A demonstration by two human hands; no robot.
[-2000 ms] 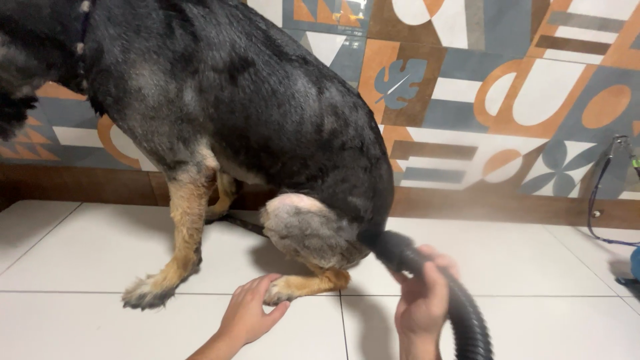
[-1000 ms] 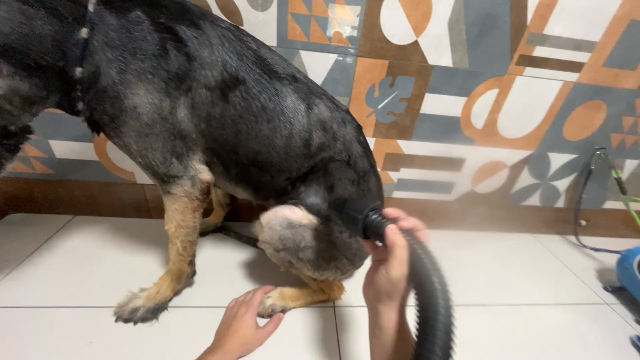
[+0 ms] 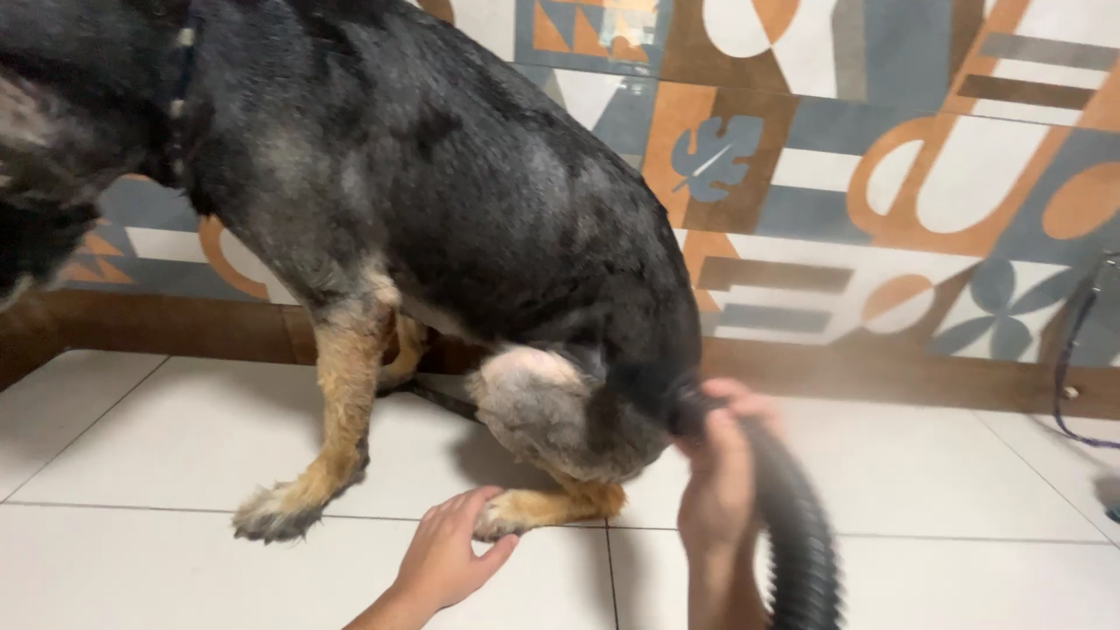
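Note:
A black and tan dog [image 3: 490, 192] sits side-on on white floor tiles, its head mostly out of view at the left. My left hand [image 3: 455, 547] rests on the toes of its hind paw [image 3: 507, 514], thumb spread from the fingers. With my right hand [image 3: 726, 464] I grip the end of a black corrugated hose [image 3: 801, 525], which points at the dog's rump and thigh. Motion blur hides where the nozzle ends and the fur begins. The dog's front paw [image 3: 280, 510] stands flat on the tiles. A dark collar or cord [image 3: 182, 96] with light beads circles its neck.
Behind the dog rises a wall of patterned tiles [image 3: 910, 192], with a brown skirting strip [image 3: 840, 376] along its foot. A thin dark cord [image 3: 1063, 376] hangs by the wall at the far right. Part of a small dark object [image 3: 1113, 510] shows at the right edge.
My right hand has shifted the hose end slightly about the dog's rump, near the thigh. My left hand stays at the hind paw.

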